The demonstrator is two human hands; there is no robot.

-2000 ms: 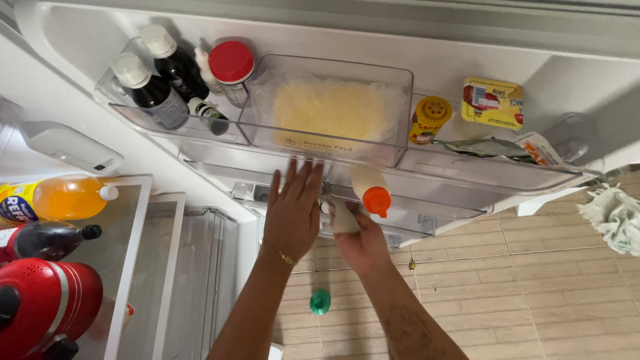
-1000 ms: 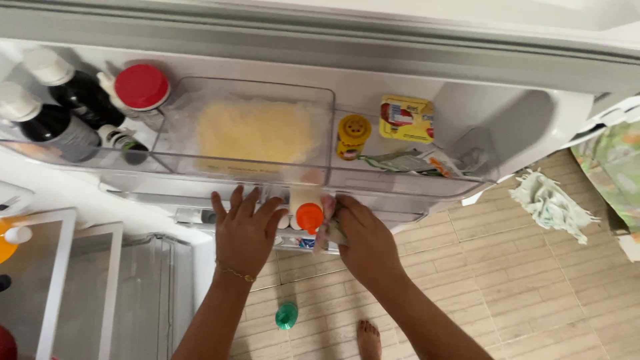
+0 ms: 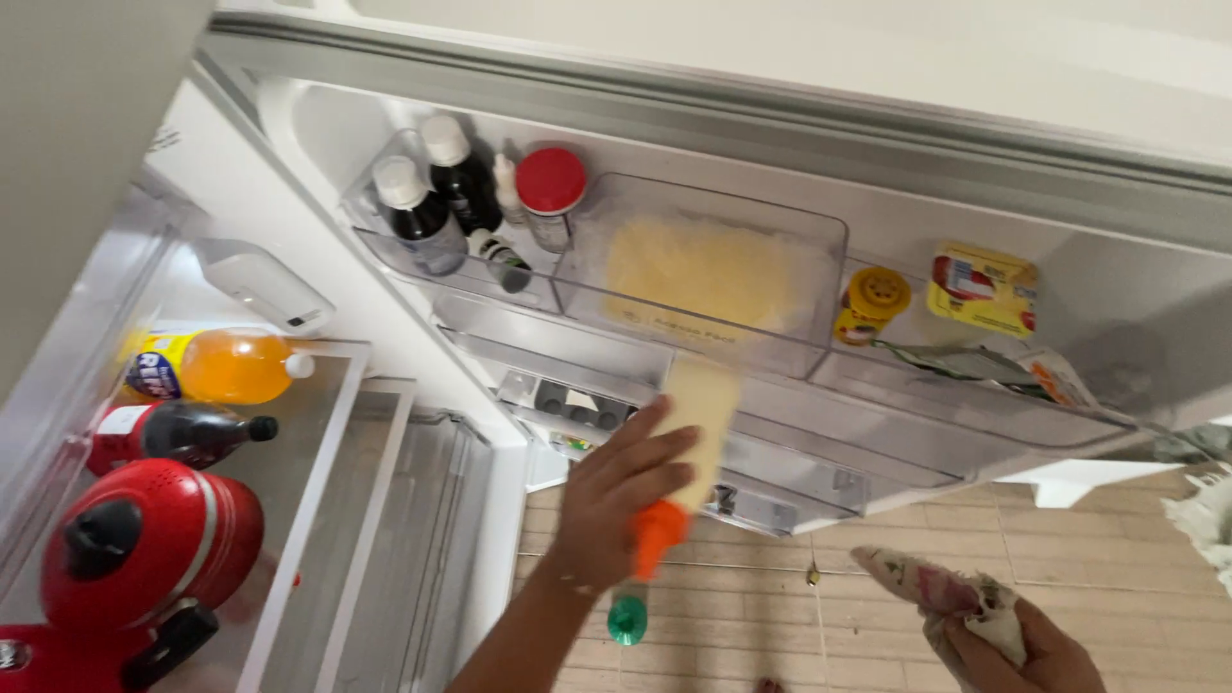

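Observation:
My left hand [image 3: 616, 491] grips a pale squeeze bottle [image 3: 705, 423] with an orange cap, tilted in front of the lower shelves of the open refrigerator door. My right hand [image 3: 1020, 645] holds a crumpled, stained cloth [image 3: 948, 592] over the floor at the lower right. Above the bottle, a clear bin [image 3: 837, 269] on the top door shelf holds something yellow in a wrap. Dark bottles with white caps [image 3: 423, 226] and a red-lidded jar [image 3: 551, 183] stand left of it; a yellow container [image 3: 871, 303] and a yellow packet [image 3: 984, 289] sit to the right.
Inside the refrigerator at left lie an orange soda bottle [image 3: 236, 366], a dark soda bottle [image 3: 178, 433] and a red rounded appliance [image 3: 154, 549]. A green bottle [image 3: 628, 619] is near the tiled floor [image 3: 741, 597]. A pale cloth [image 3: 1203, 525] lies at far right.
My left hand now grips the orange-capped bottle, which stood between my hands at the lower shelf. My right hand has moved away to the lower right with the cloth.

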